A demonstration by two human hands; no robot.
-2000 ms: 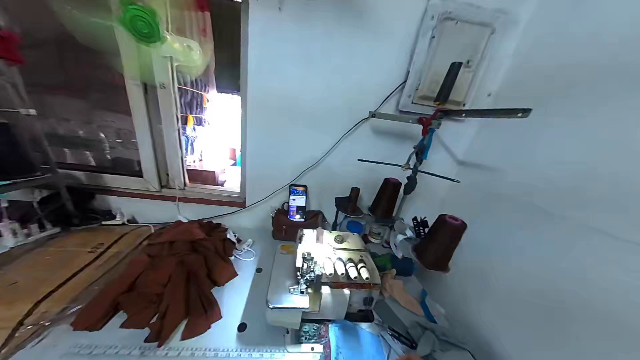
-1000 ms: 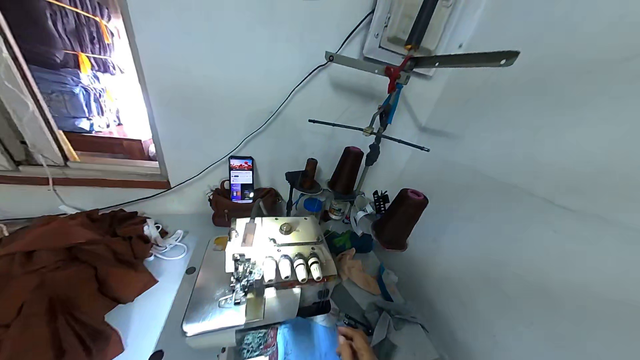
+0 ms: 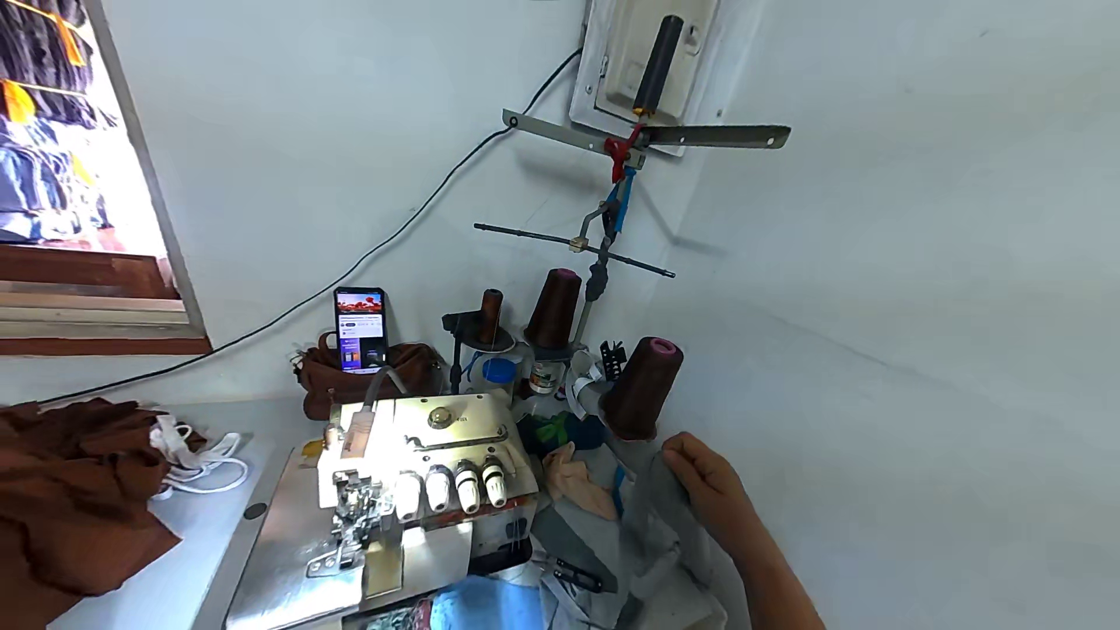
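My right hand [image 3: 710, 490] pinches the upper edge of a grey cloth [image 3: 669, 542] at the right of the sewing table, just below a cone of dark brown thread [image 3: 643, 388]. My left hand is out of view. Left of the cloth stands an overlock sewing machine [image 3: 437, 455] with several white tension dials and a lit needle area. A small black-handled tool [image 3: 573, 573] lies between the machine and the grey cloth. Light blue cloth [image 3: 487, 604] shows at the bottom edge. Brown fabric [image 3: 70, 499] is heaped at the far left.
A phone [image 3: 360, 330] leans upright on a brown bag [image 3: 420, 369] behind the machine. A second thread cone [image 3: 553, 309] and a blue-lidded jar [image 3: 499, 373] stand nearby. A thread stand [image 3: 604, 254] rises above them. White cord [image 3: 206, 464] lies beside the brown fabric.
My right hand, low beside the light blue cloth a second ago, has moved up and right and now holds the grey cloth, which is lifted. The view has shifted right since the oldest frame.
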